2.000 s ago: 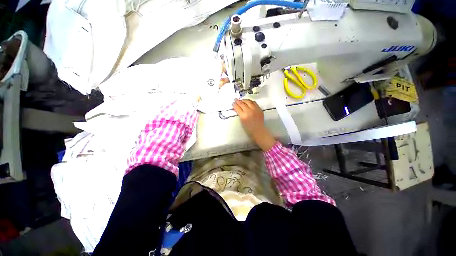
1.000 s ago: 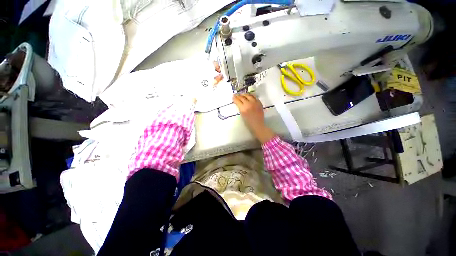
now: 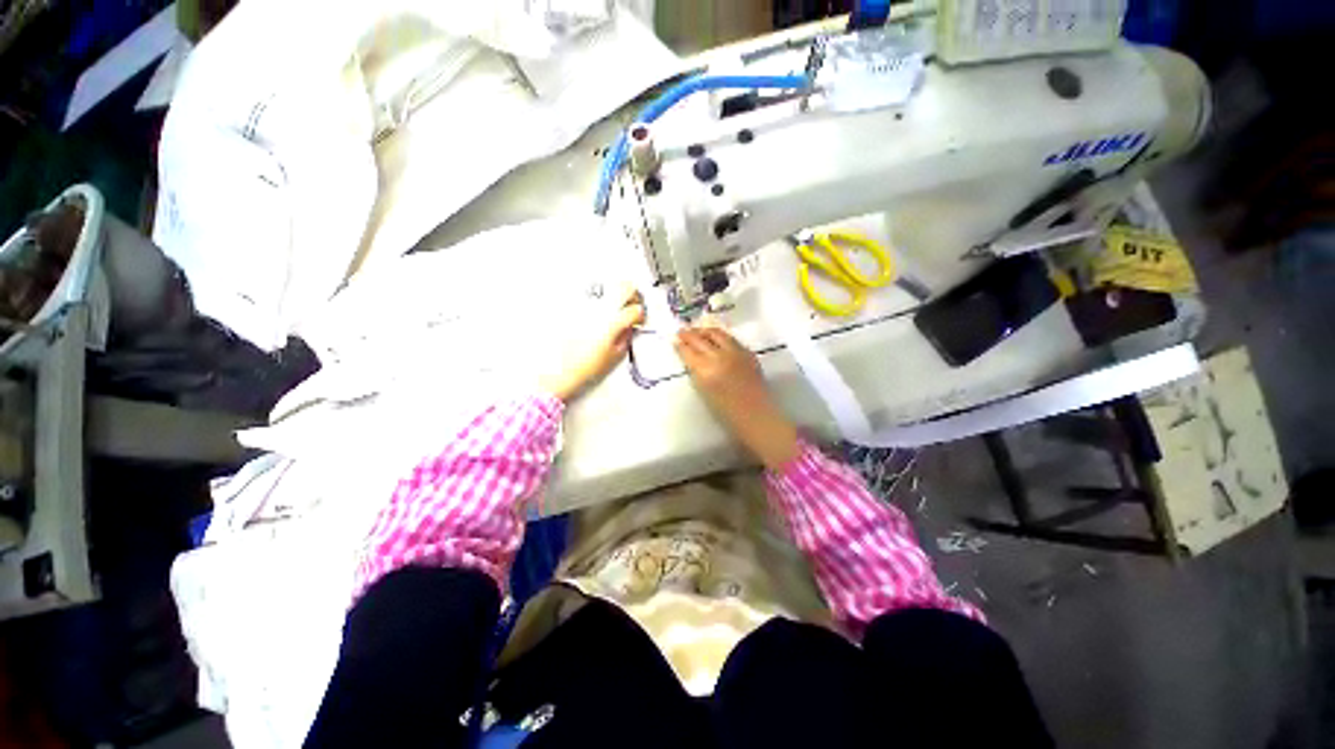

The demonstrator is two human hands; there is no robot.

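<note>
A white garment piece (image 3: 483, 300) lies on the pale table, left of the sewing machine (image 3: 879, 154). My left hand (image 3: 597, 348) is on the cloth's right edge, its fingertips closed on it just left of the presser foot (image 3: 685, 305). My right hand (image 3: 720, 378) is just in front of the presser foot, fingertips together at the white tape or cloth edge; what exactly they hold is too small to tell. White tape (image 3: 832, 384) lies right of my right hand and runs along the table edge to the right.
Yellow-handled scissors (image 3: 840, 274) and a black phone (image 3: 990, 310) lie right of the needle. A blue hose (image 3: 688, 91) curves by the machine head. A large white heap (image 3: 271, 161) stands behind left. More white cloth (image 3: 242, 585) hangs low left. A white bin (image 3: 91, 278) stands far left.
My left hand has come out from under or behind the cloth and now shows on top, nearer me. My right hand stays by the presser foot. The view has shifted a little.
</note>
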